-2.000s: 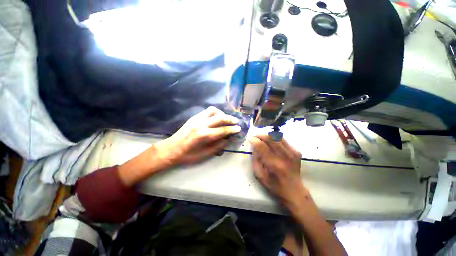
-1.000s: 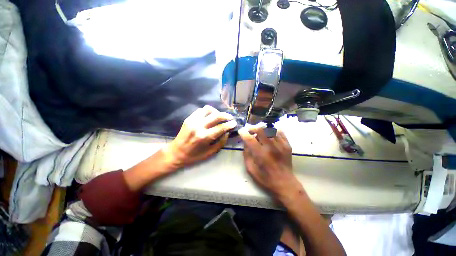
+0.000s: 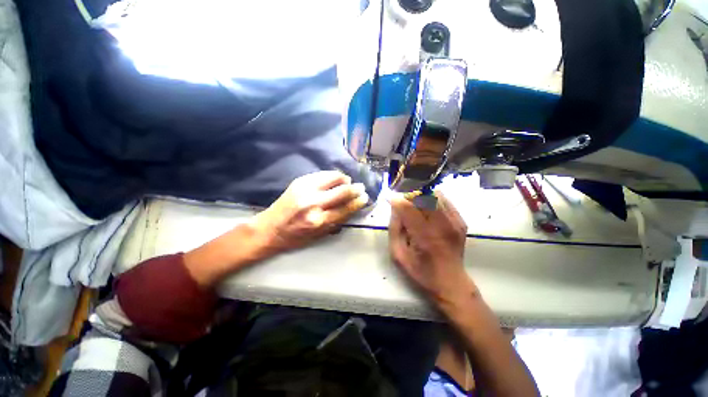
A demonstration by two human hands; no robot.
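The dark navy fabric (image 3: 202, 147) lies spread left of the sewing machine head (image 3: 497, 62), its edge running under the needle area. My left hand (image 3: 314, 208) has its fingertips pinched on this fabric's edge, just left of the needle area. My right hand (image 3: 427, 240) lies just right of the needle area, its fingertips under the shiny metal guard (image 3: 435, 124). The guard and a small knob partly cover those fingertips, so what they touch is hidden. Needle and presser foot cannot be made out clearly.
Red-handled snips (image 3: 541, 205) lie right of my right hand. White quilted padding (image 3: 78, 252) hangs over the table edge at left. A black band (image 3: 602, 70) drapes over the machine head. White cloth (image 3: 578, 360) is below the table (image 3: 543, 287) at right.
My left hand has moved slightly away from my right hand, and the gap between their fingertips is wider. The camera view has shifted a little; the fabric lies much the same.
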